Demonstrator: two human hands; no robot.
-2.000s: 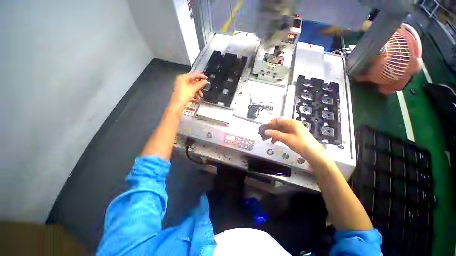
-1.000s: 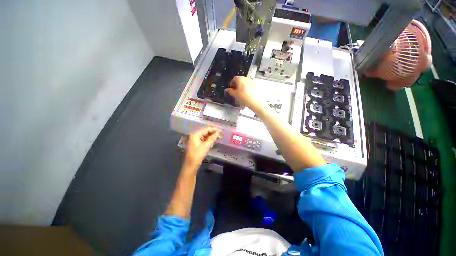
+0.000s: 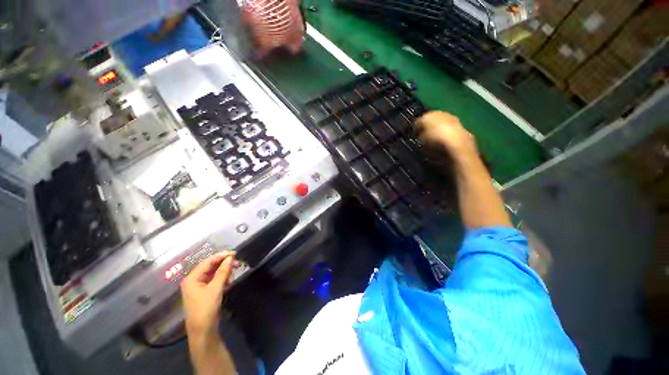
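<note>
My right hand is over the far right part of the black blister tray, fingers pointing down; whether it holds a part is hidden. My left hand is in front of the machine's front panel, thumb and fingertips pinched together; I cannot tell if something small is between them. The right fixture is a black plate with two columns of pockets showing pale rings. The left fixture is a black plate on the left slide, blurred and mostly dark.
The front panel has round buttons, a red button and red digits. A pale box stands between the fixtures. A pink fan is behind. More black trays lie beyond the green belt. Cartons stand at the far right.
The view has swung right. My right hand has moved from the left fixture to the blister tray. My left hand stays near the front panel, now further right along it.
</note>
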